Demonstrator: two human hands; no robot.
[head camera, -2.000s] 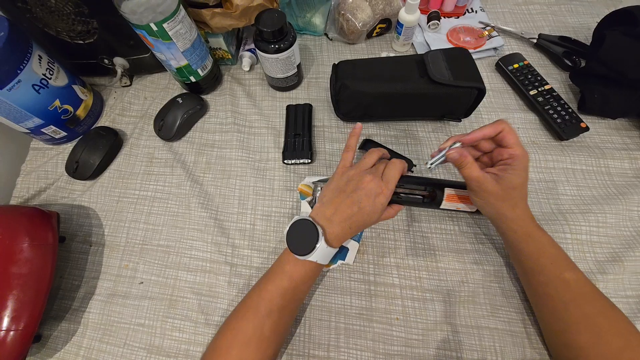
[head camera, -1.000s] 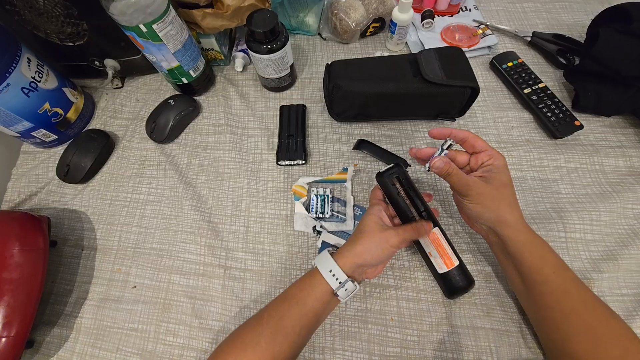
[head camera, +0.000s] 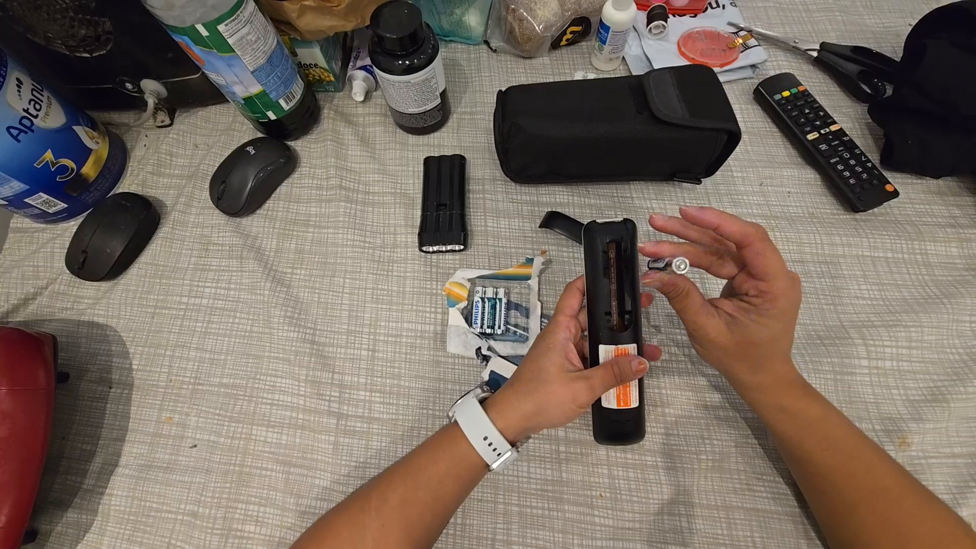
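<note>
My left hand (head camera: 560, 354) grips a black remote control (head camera: 619, 423), held upright with its back and uncovered battery bay facing me. Between the fingertips of my right hand (head camera: 728, 305), just right of the bay, is a small cylindrical battery (head camera: 669, 265), one end toward me. The curved black battery cover (head camera: 563, 226) lies on the cloth behind the remote's top left. Left of my left hand rests a torn Philips battery pack (head camera: 496, 309) with several batteries in it. A small black flashlight (head camera: 442, 204) lies beyond the pack.
At the back lies a black fabric case (head camera: 610, 126), with a second remote (head camera: 827, 145) and scissors (head camera: 846, 65) to its right. Two computer mice (head camera: 252, 175), a dark bottle (head camera: 410, 72) and a blue tin (head camera: 53, 145) are at back left. A red object (head camera: 24, 419) stands at the left edge.
My left hand has turned the remote more upright since a second ago. Two seconds ago the remote lay crosswise under it, and the battery pack was mostly covered by my left hand.
</note>
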